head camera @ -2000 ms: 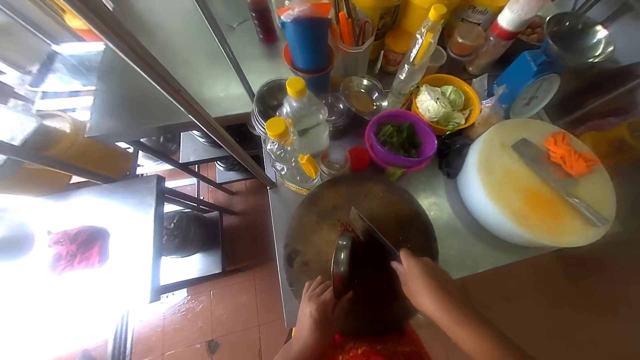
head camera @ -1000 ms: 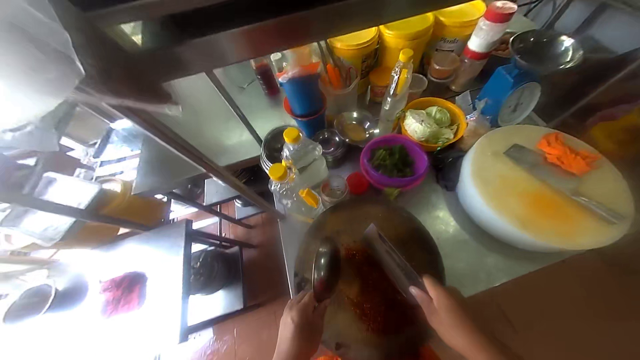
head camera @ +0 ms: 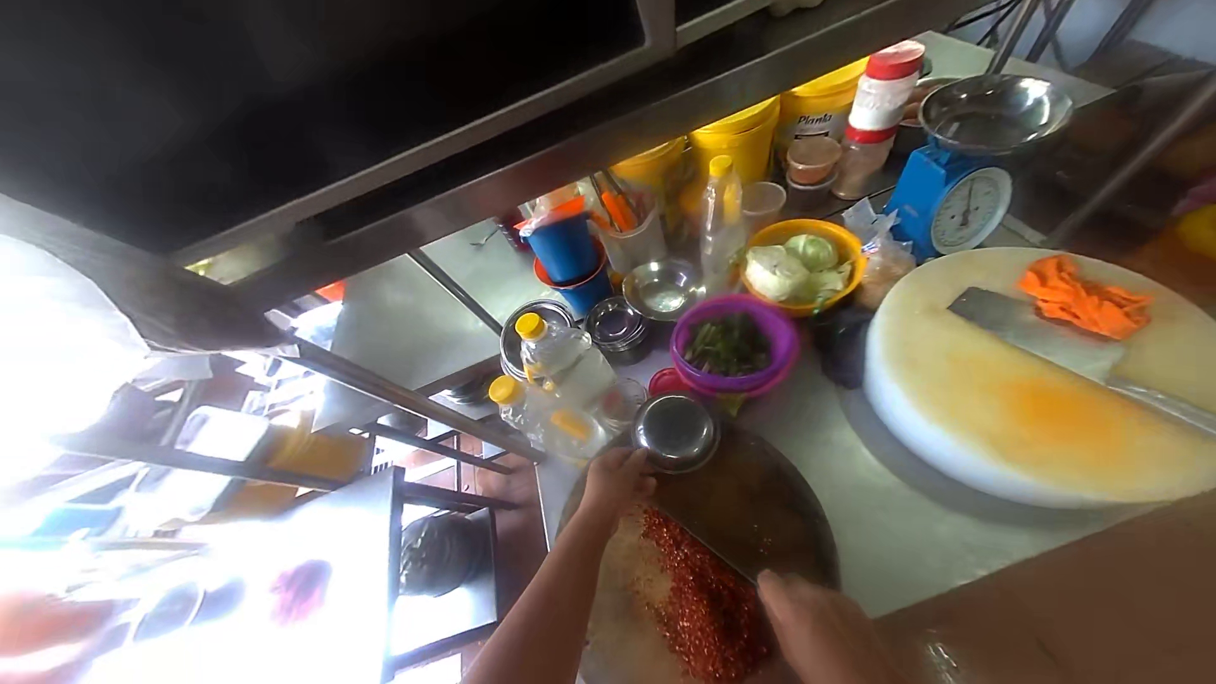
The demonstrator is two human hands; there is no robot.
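Note:
My left hand (head camera: pixel 617 483) grips the rim of a small round steel bowl (head camera: pixel 676 432), held at the far edge of a dark round chopping board (head camera: pixel 760 494). Chopped red chilli (head camera: pixel 708 608) lies in a long heap across that board. In my right hand (head camera: pixel 817 622) is the handle of a cleaver; its blade (head camera: pixel 698 541) appears as a thin dark edge along the right side of the chilli. The rest of the blade is hard to make out.
A thick white chopping board (head camera: pixel 950 399) at right bears a second cleaver (head camera: pixel 1035 332) and orange pieces (head camera: pixel 1083 296). Beyond my hands stand plastic bottles (head camera: pixel 570 366), a purple basket of greens (head camera: pixel 788 347), an orange bowl of cabbage (head camera: pixel 855 280) and a blue scale (head camera: pixel 917 195). A metal shelf (head camera: pixel 456 223) hangs overhead.
The steel bowl has moved with my left hand from over the board to its far edge. More of the red chilli shows. The view has shifted, bringing the overhead shelf in.

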